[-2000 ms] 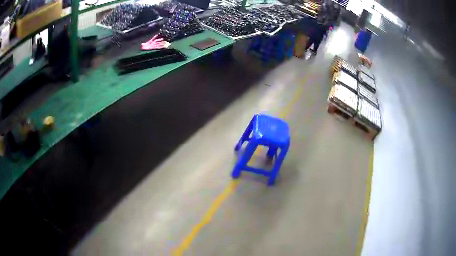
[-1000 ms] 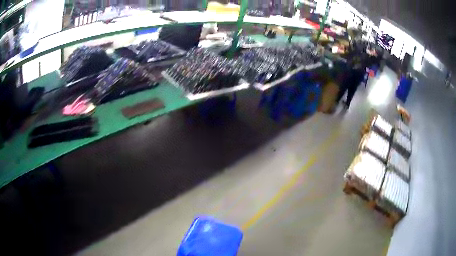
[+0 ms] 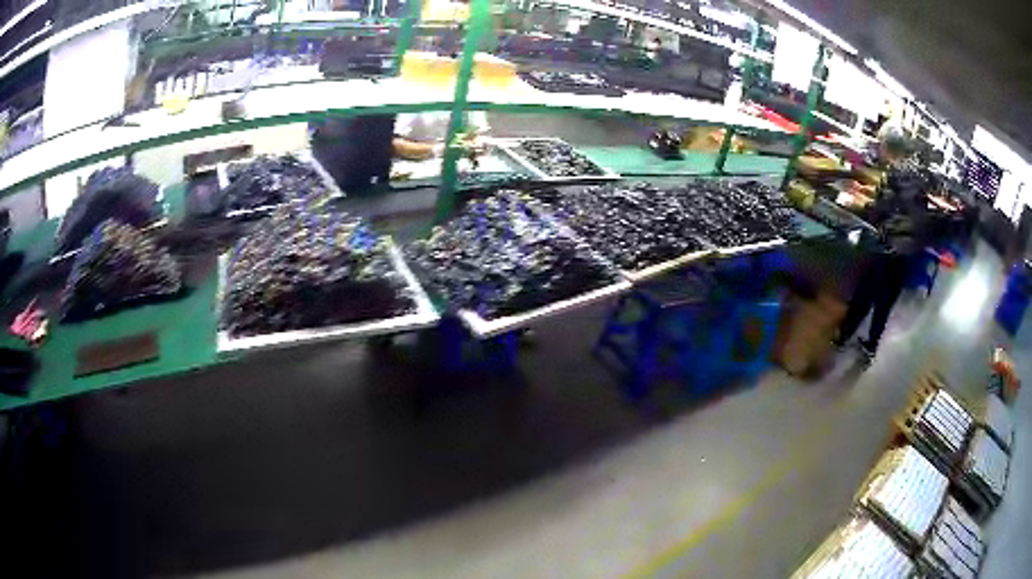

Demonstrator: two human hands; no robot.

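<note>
Neither of my hands is in the picture. Nearest in front of me is the long green-topped bench (image 3: 192,339). On it stand white-edged framed trays (image 3: 328,334) heaped with small circuit boards (image 3: 311,271). Another framed tray (image 3: 543,314) beside it holds a heap of boards (image 3: 498,249) with blue parts. More heaps of dark boards (image 3: 634,226) run on to the right. At the left, a smaller heap (image 3: 122,266) lies near a flat brown sheet (image 3: 118,353) and a pink item (image 3: 31,325). Single boards are too blurred to tell apart.
A green post (image 3: 461,113) and white shelf (image 3: 272,122) stand over the bench. A person (image 3: 888,249) stands at its far right. Blue stools (image 3: 645,339) and a brown carton (image 3: 809,328) are beneath. Stacked white-topped pallets (image 3: 905,492) stand on the floor at lower right.
The view has swung left and nearer to the bench. The heaped trays look larger, the pink item has shifted to the left edge, and the blue stool in the aisle has left the picture.
</note>
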